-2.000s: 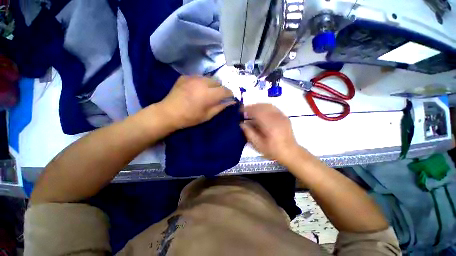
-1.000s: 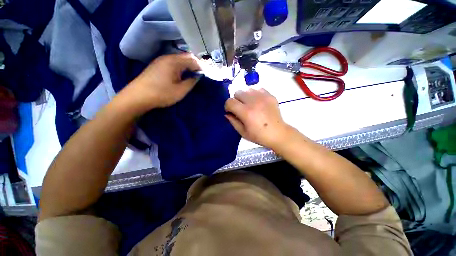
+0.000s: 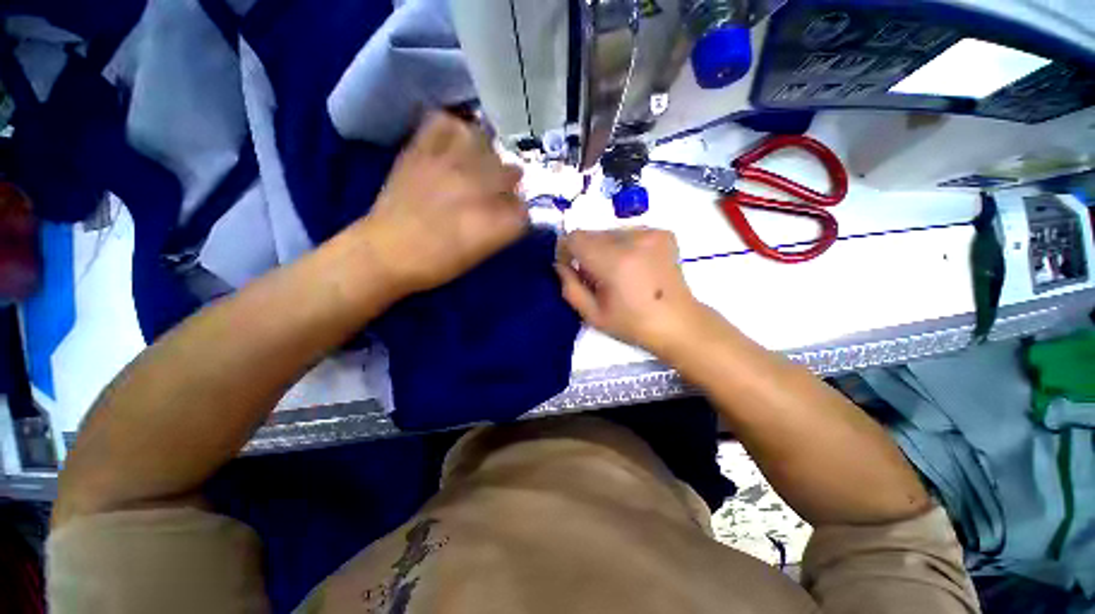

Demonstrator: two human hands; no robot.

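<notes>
Navy fabric (image 3: 480, 342) lies in front of the needle area, its lower end over the table's front edge. My left hand (image 3: 454, 198), somewhat blurred, is curled on the fabric's upper left part, close to the presser foot (image 3: 558, 180). My right hand (image 3: 624, 282) holds the fabric's right edge just below the needle, fingers bent. The fingertips of both hands are partly hidden. The needle tip cannot be made out in the bright light. More navy and grey-blue cloth (image 3: 198, 132) is heaped left of the machine head.
The white machine head (image 3: 708, 132) with a dark control panel (image 3: 829, 60) fills the upper right. Red-handled scissors (image 3: 787, 198) lie right of the needle. A dark green strip (image 3: 987, 270) hangs at the table's right. Grey-green cloth (image 3: 997, 420) lies below right.
My left hand first moved left along the fabric, then came back right toward the needle. My right hand remains at the right edge, slightly lower than the needle. The camera view has shifted.
</notes>
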